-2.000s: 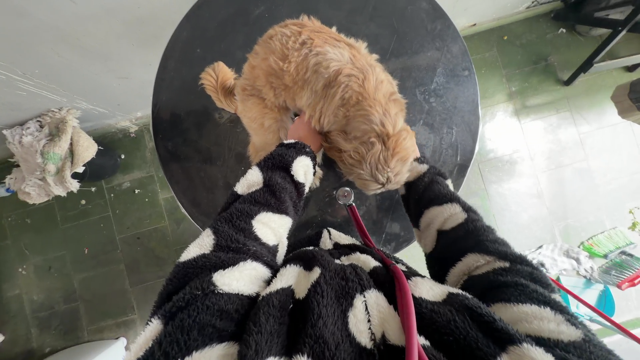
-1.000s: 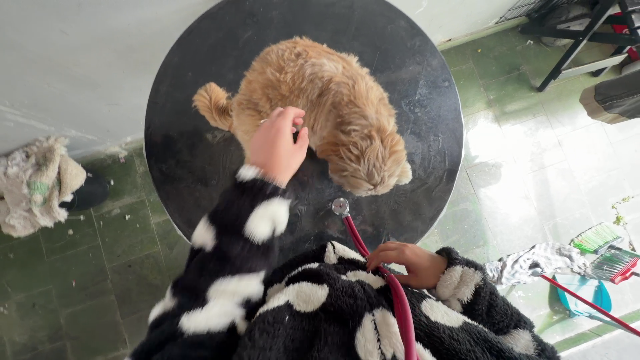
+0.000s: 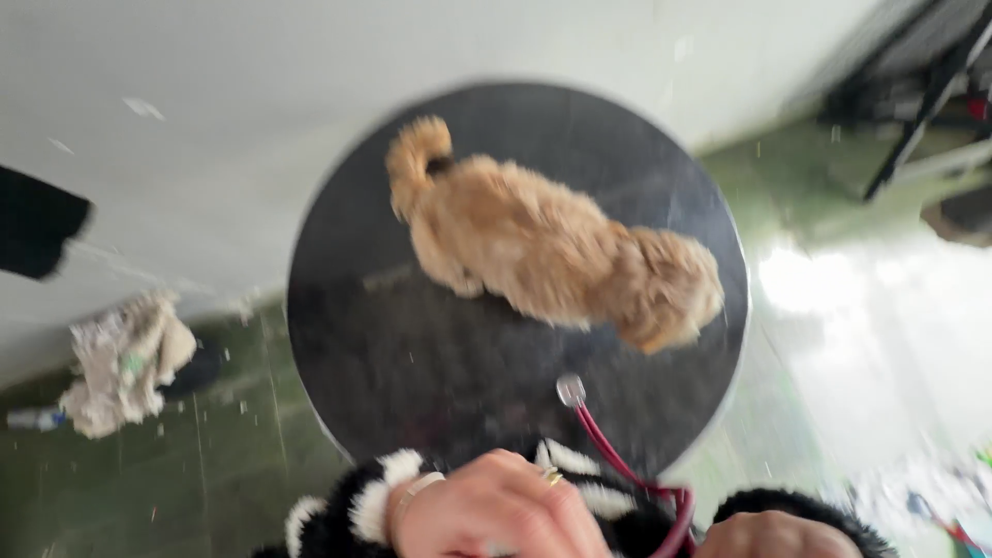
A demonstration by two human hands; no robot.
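A small dog with curly tan fur (image 3: 527, 240) stands on a round black table (image 3: 434, 372), its head at the right and its tail at the upper left. The chest piece of a stethoscope (image 3: 571, 390) lies over the table's near part, and its red tube runs down between my hands. My left hand (image 3: 496, 508), wearing a ring and a bracelet, is at the bottom centre, blurred, its fingers partly cut off by the frame. My right hand (image 3: 775, 535) shows only its back at the bottom edge, close to the red tube. Neither hand touches the dog.
A pale wall (image 3: 232, 93) runs behind the table. Crumpled cloths (image 3: 128, 364) are at the left above the green tiled floor (image 3: 225, 465), and a dark object (image 3: 39, 225) is at the left edge. A black metal frame (image 3: 922, 116) stands at the upper right.
My left hand has left the dog's side and come down toward my body. The dog, curled with its head low before, now stands stretched out. The view has shifted.
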